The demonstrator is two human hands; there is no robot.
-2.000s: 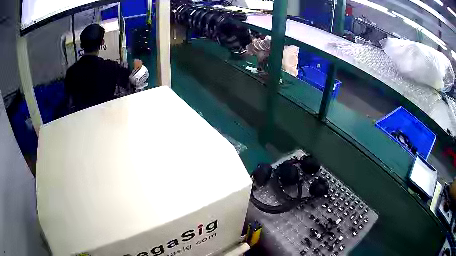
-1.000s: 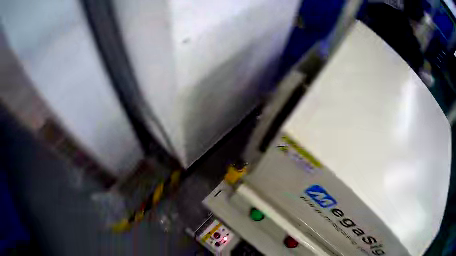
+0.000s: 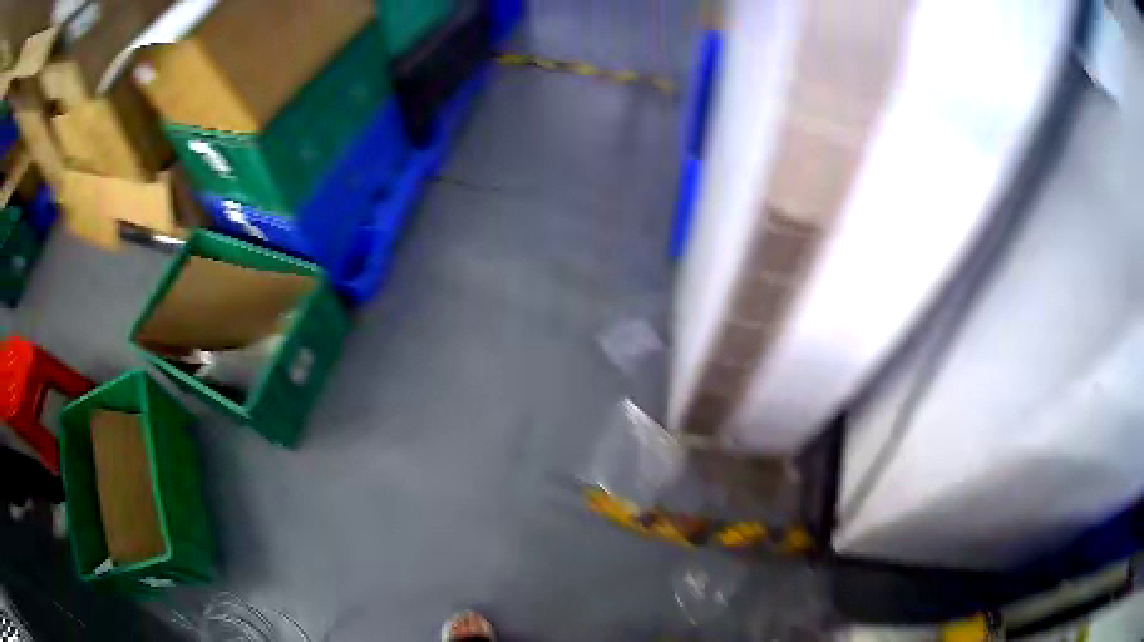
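Neither of my hands can be made out. A small pinkish-brown shape [image 3: 468, 626] is cut off by the bottom edge; I cannot tell what it is. A green crate [image 3: 301, 364] with cardboard inside stands on the grey floor [image 3: 464, 414] at the left. A second green crate [image 3: 188, 502], also cardboard-lined, stands below it at the lower left. The picture is blurred.
Stacked green and blue crates [image 3: 345, 163] and cardboard boxes [image 3: 111, 138] stand at the upper left. A red stool [image 3: 25, 389] is at the left edge. A white wall or panel [image 3: 853, 263] rises at the right, with yellow-black floor tape [image 3: 677, 524] at its foot. Clear plastic [image 3: 634, 452] lies nearby.
The view has swung left and down, from the MegaSig box and bench to the floor and crates. The box lid and its buttons are out of view.
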